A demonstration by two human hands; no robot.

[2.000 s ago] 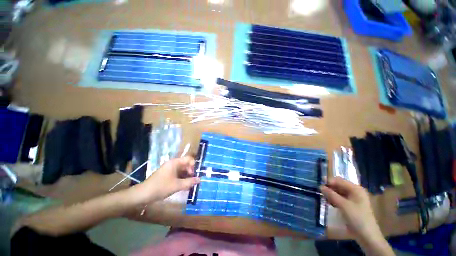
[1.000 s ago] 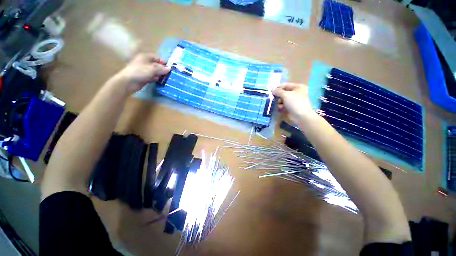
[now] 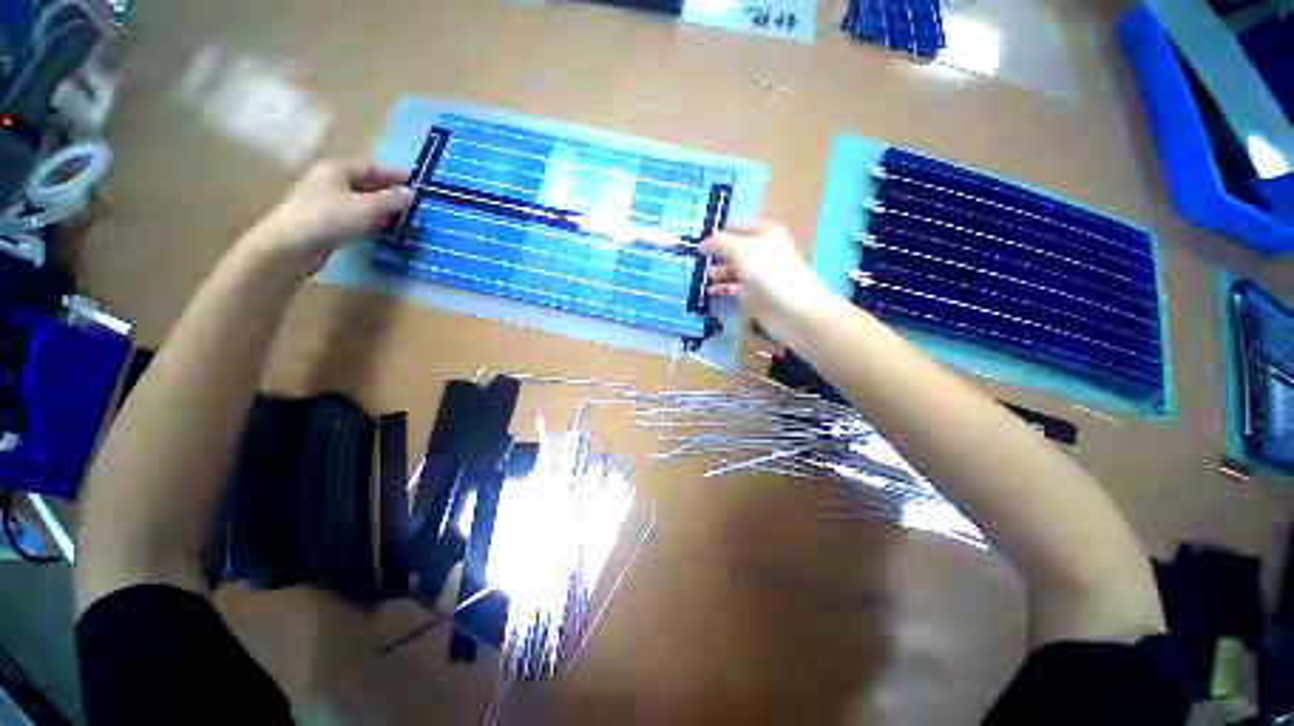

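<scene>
A blue solar panel (image 3: 568, 248) with black strips in an H shape lies at the back left, over a pale backing sheet (image 3: 372, 284). My left hand (image 3: 338, 213) pinches its left short end at the black strip. My right hand (image 3: 764, 272) pinches its right short end at the other black strip. The panel looks flat on the sheet; whether other panels lie beneath it is hard to tell.
Dark unworked panel stack (image 3: 1015, 277) at right on a pale sheet. Long ribbons (image 3: 795, 433) and bright short ribbons (image 3: 561, 546) nearer me. Black strips (image 3: 319, 496) at left. Blue bin (image 3: 1206, 156) at back right. Another panel (image 3: 1266, 362) at the right edge. Blue fan-like object (image 3: 64, 404) at left.
The panel has gone from the near bench to the back-left sheet, held by both hands. Since one second ago it has flattened. The camera view has also shifted.
</scene>
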